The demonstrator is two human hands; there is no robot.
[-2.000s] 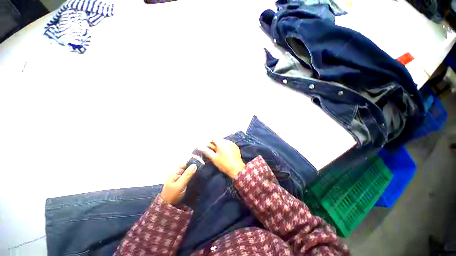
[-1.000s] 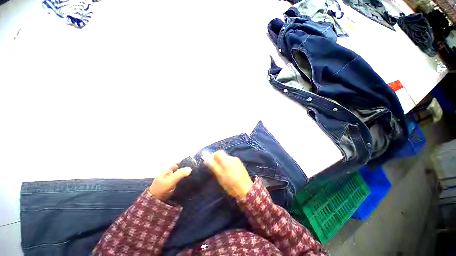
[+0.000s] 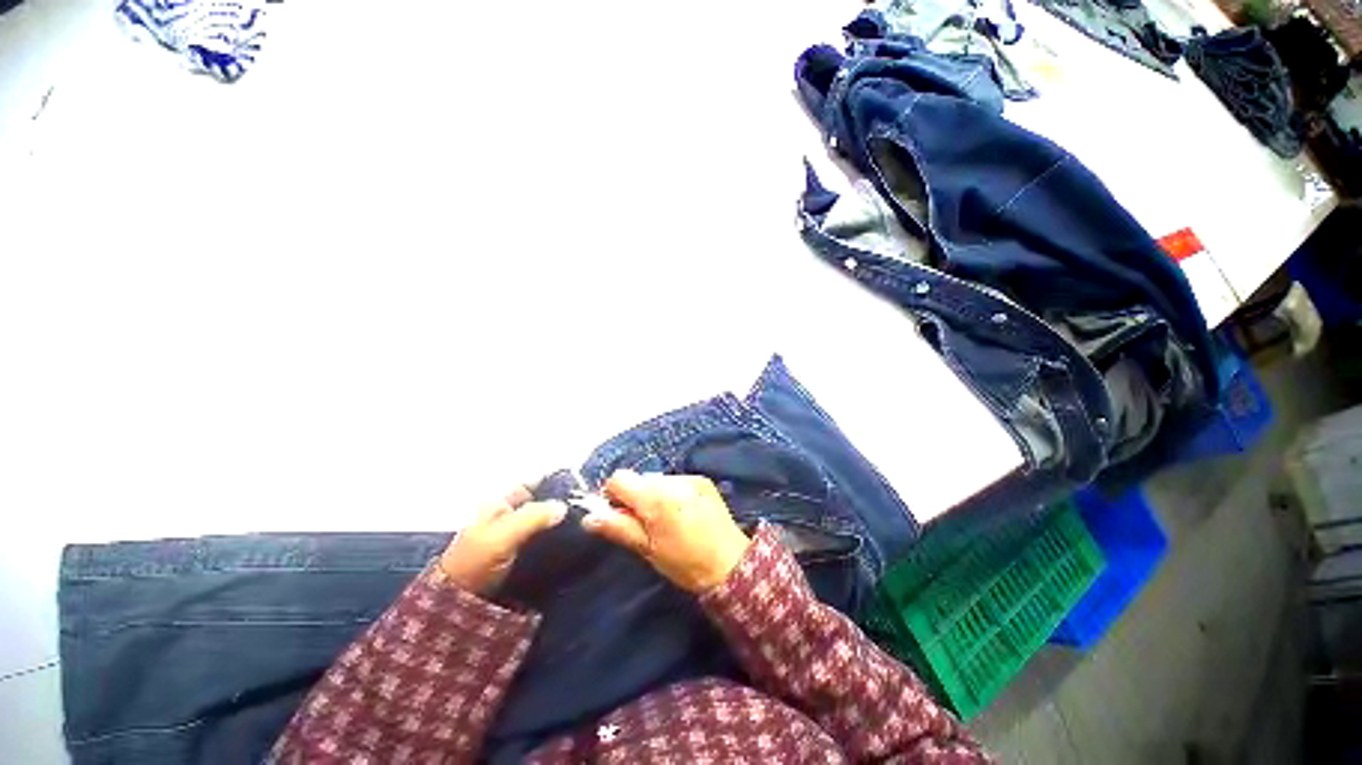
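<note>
A dark-blue denim garment (image 3: 254, 613) lies across the near side of the white table, with pale topstitching and a straight stitched edge stretching left. My left hand (image 3: 501, 544) pinches a small dark edge of it between thumb and fingers. My right hand (image 3: 675, 526) is closed just to the right, its fingertips almost touching the left ones. A small light, silvery spot shows between the fingertips, with a reddish bit at the right fingers; it looks like a small tool mostly hidden in my right hand.
A second dark denim garment (image 3: 1031, 202) with round snaps lies at the table's right edge. Lighter denim (image 3: 956, 33) is beyond it. A red-orange label (image 3: 1180, 244) lies near the right edge, striped cloth (image 3: 209, 27) far left. Green (image 3: 993, 605) and blue (image 3: 1113, 561) crates are below right.
Compared with one second ago, my right hand has come down and closer to my left fingertips. Earlier the view shifted, so things on the table sit differently in the picture. The garment has barely moved.
</note>
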